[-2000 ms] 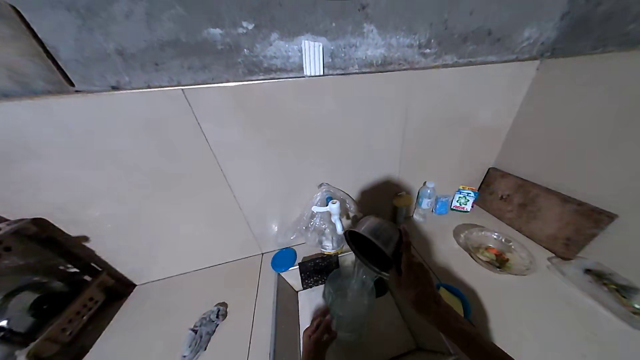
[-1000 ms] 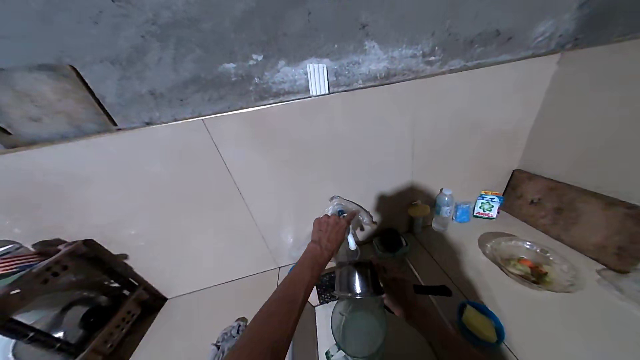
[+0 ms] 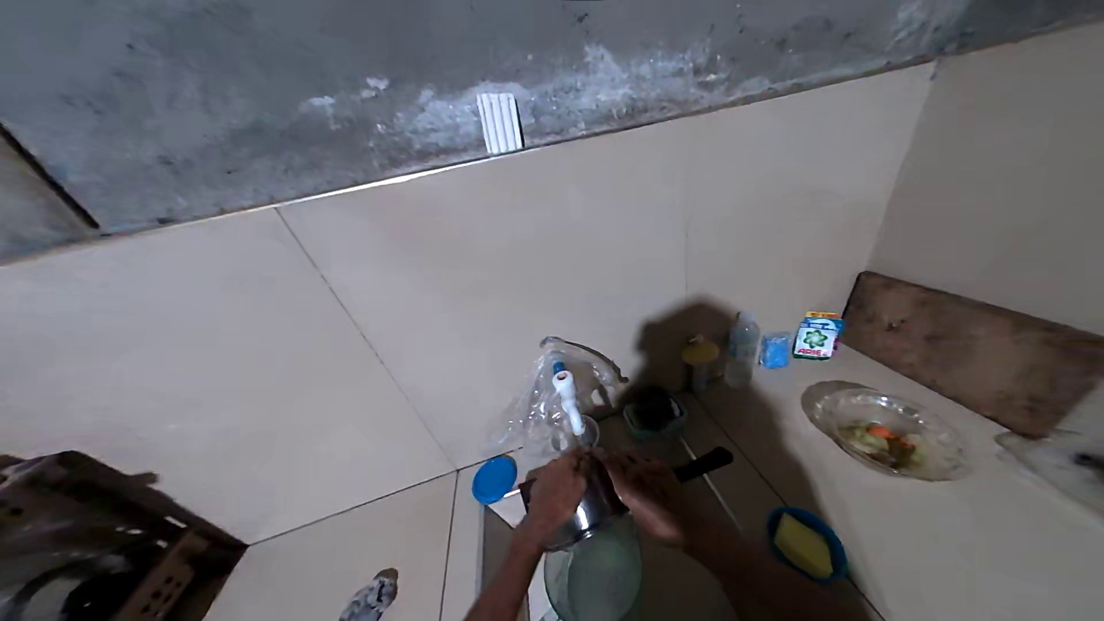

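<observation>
A small metal saucepan (image 3: 586, 509) with a black handle (image 3: 705, 464) is held between both hands under a white plastic tap (image 3: 567, 398). My left hand (image 3: 558, 493) grips its left side, and my right hand (image 3: 649, 498) lies against its right side, near the handle. Just below the pan, in the sink, is a greenish translucent container (image 3: 595, 576). Clear plastic wrap (image 3: 530, 418) hangs around the tap. The pan's inside and the fingertips are partly hidden.
A blue lid (image 3: 494, 479) lies left of the tap. On the right are a plastic bottle (image 3: 742, 349), a detergent pack (image 3: 818, 336), a glass dish with food scraps (image 3: 893, 431), a blue bowl with a yellow sponge (image 3: 804, 543) and a wooden board (image 3: 966, 345). A rack (image 3: 95, 543) stands far left.
Two seconds ago the pan was tipped over the container; now it is below the tap. My left hand has come down from the tap to the pan's side.
</observation>
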